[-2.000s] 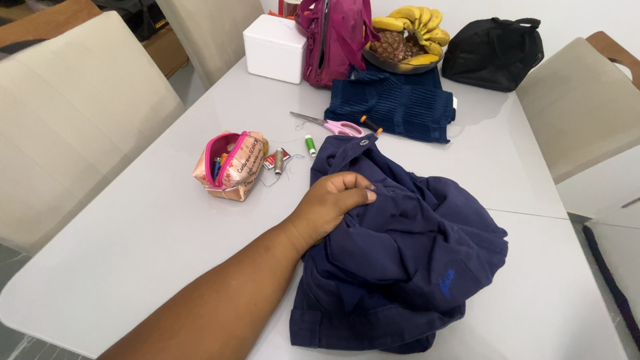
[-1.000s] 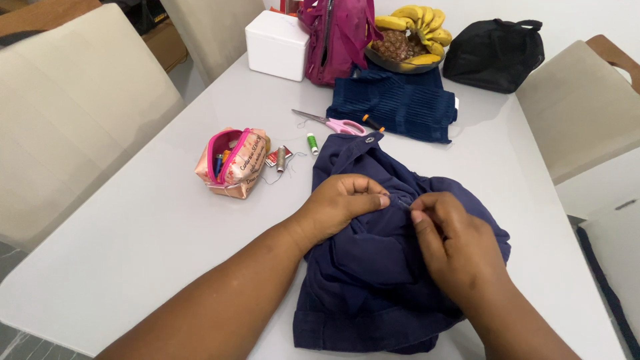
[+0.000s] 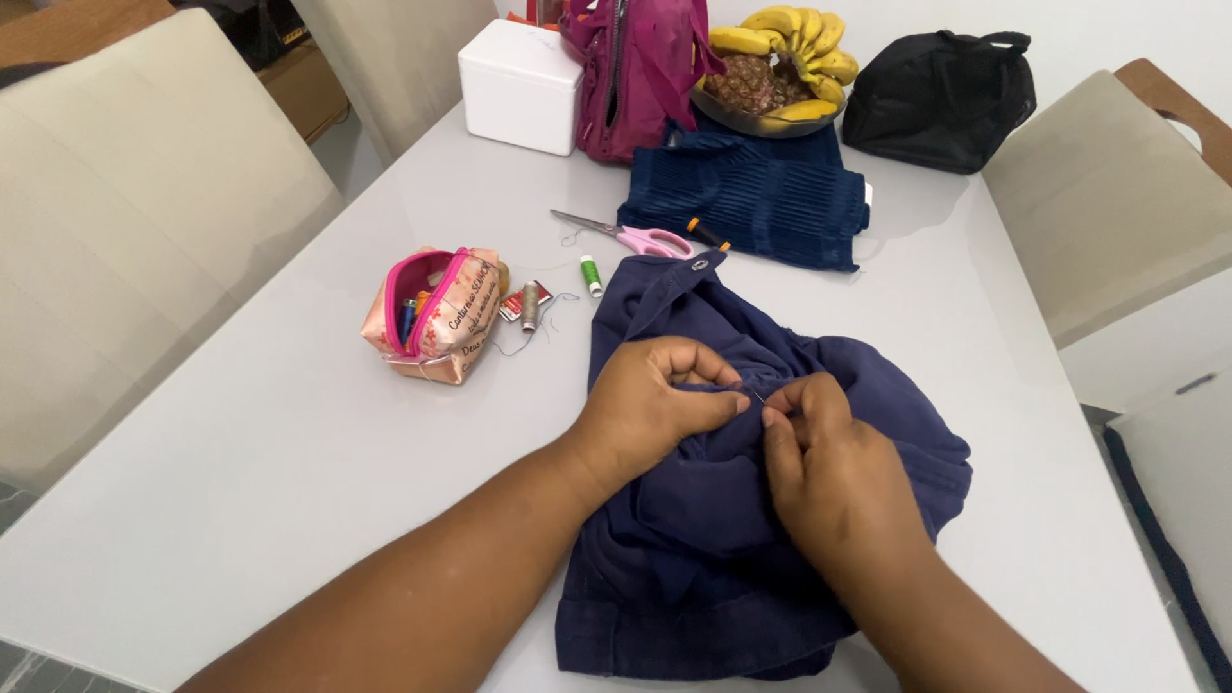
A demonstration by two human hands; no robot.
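Note:
A crumpled navy blue garment [image 3: 731, 539] with a metal button on its band lies on the table. My left hand [image 3: 664, 404] pinches a fold of its cloth. Close beside it, my right hand [image 3: 833, 462] holds a thin sewing needle [image 3: 759, 396] between thumb and fingers, its tip at the cloth. Beyond the band are pink-handled scissors [image 3: 654, 241] and a black tool with orange ends [image 3: 708, 234]. A green thread spool [image 3: 590, 276] and a beige thread spool [image 3: 529, 307] are left of the garment, near an open pink zippered pouch [image 3: 438, 313] with spools inside.
The white table [image 3: 289, 491] carries a white foam box [image 3: 520, 87], a magenta bag [image 3: 640, 77], a bowl of bananas and pineapple [image 3: 770, 120], a black bag [image 3: 938, 101] and a folded dark blue ribbed cloth [image 3: 751, 197] at the far side. Beige chairs [image 3: 144, 231] flank it.
My right hand was out of view two seconds ago and came to the garment beside my left hand. My left hand has stayed on the cloth.

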